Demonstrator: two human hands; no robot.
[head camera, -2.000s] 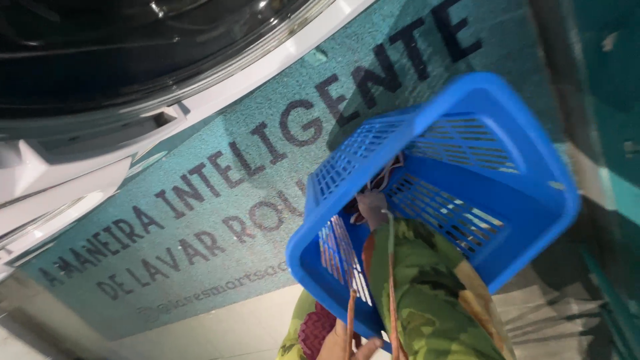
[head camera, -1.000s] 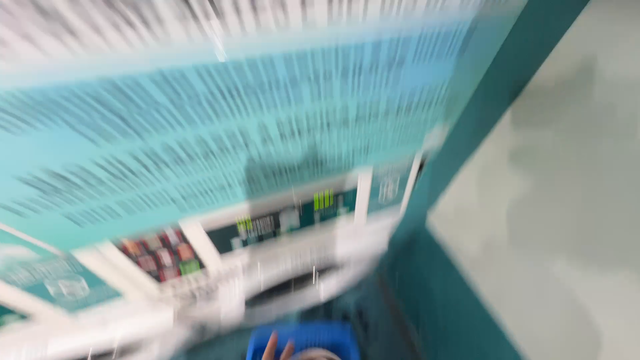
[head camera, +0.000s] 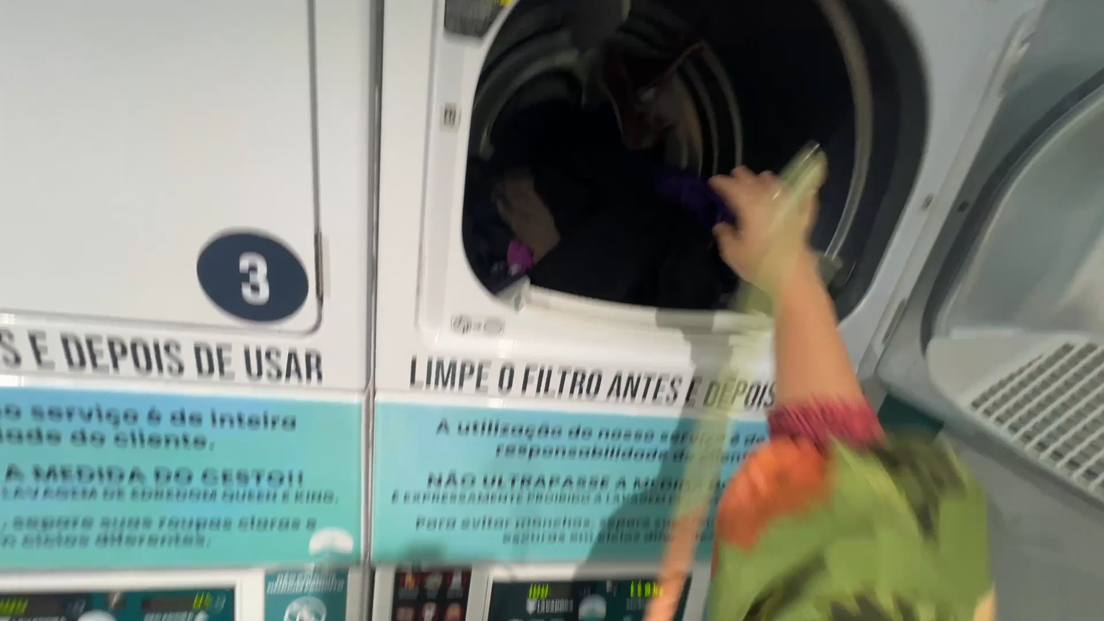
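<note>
My right hand (head camera: 763, 220), bare below a green patterned sleeve with a red cuff, reaches into the round opening of a white front-loading dryer (head camera: 405, 216). Its fingers are apart beside a purple cloth (head camera: 690, 194); whether they touch it is blurred. Dark clothes (head camera: 595, 250) lie in the drum, with a beige piece (head camera: 528, 211) and a small pink-purple piece (head camera: 520, 257) at the left. A blurred pale strap or cord (head camera: 720, 414) hangs in front of the hand and the machine. My left hand is out of view.
The dryer's open door (head camera: 1026, 285) with a white grille (head camera: 1048, 405) stands at the right. A closed white machine door (head camera: 155, 155) marked 3 is at the left. Teal printed panels (head camera: 552, 483) and control displays (head camera: 561, 599) lie below.
The view has swung from the blue basket near the floor up to the dryer opening. The basket is now out of view. My right hand is now at the drum.
</note>
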